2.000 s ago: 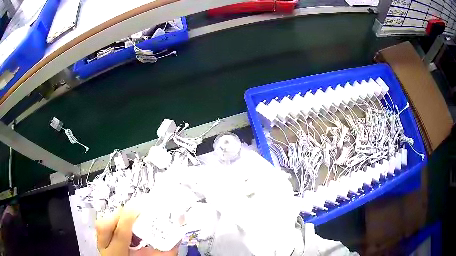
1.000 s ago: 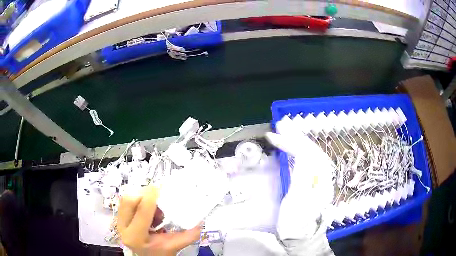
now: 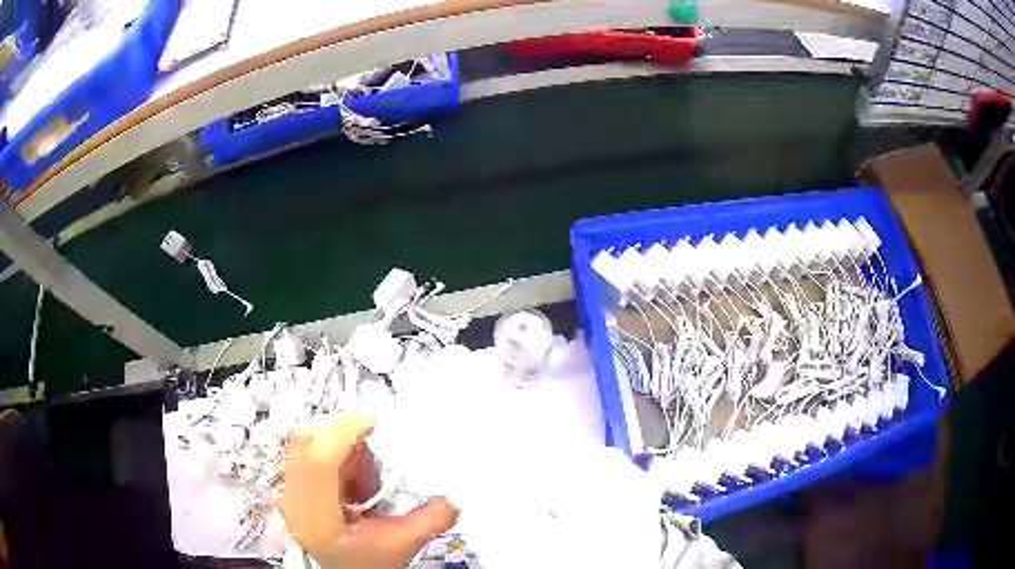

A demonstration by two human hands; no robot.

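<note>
My left hand (image 3: 334, 500) looks bare. Its fingers and thumb curl around a thin white cord (image 3: 381, 496) at the lower centre; anything more in its grasp is lost in glare. My right hand (image 3: 579, 500) is a bright white, glove-like shape beside it, left of the crate. Its fingers and anything in them are washed out. A pile of white power adapters and cords (image 3: 262, 400) lies left of and behind my left hand on a pale sheet (image 3: 200, 506). The blue crate (image 3: 601, 367) holds adapters along two long edges, with cords gathered between.
A round clear container (image 3: 523, 339) stands beside the crate. Behind are the dark green belt (image 3: 501, 178) with one loose adapter (image 3: 175, 246), and a blue bin (image 3: 267, 133) of cords. A shelf edge (image 3: 334, 45) crosses above. A brown cardboard flap (image 3: 946, 256) stands right of the crate.
One second ago my right hand reached over the crate's left edge; now it is back beside my left hand. My left hand stays curled near the pile. The view has shifted slightly.
</note>
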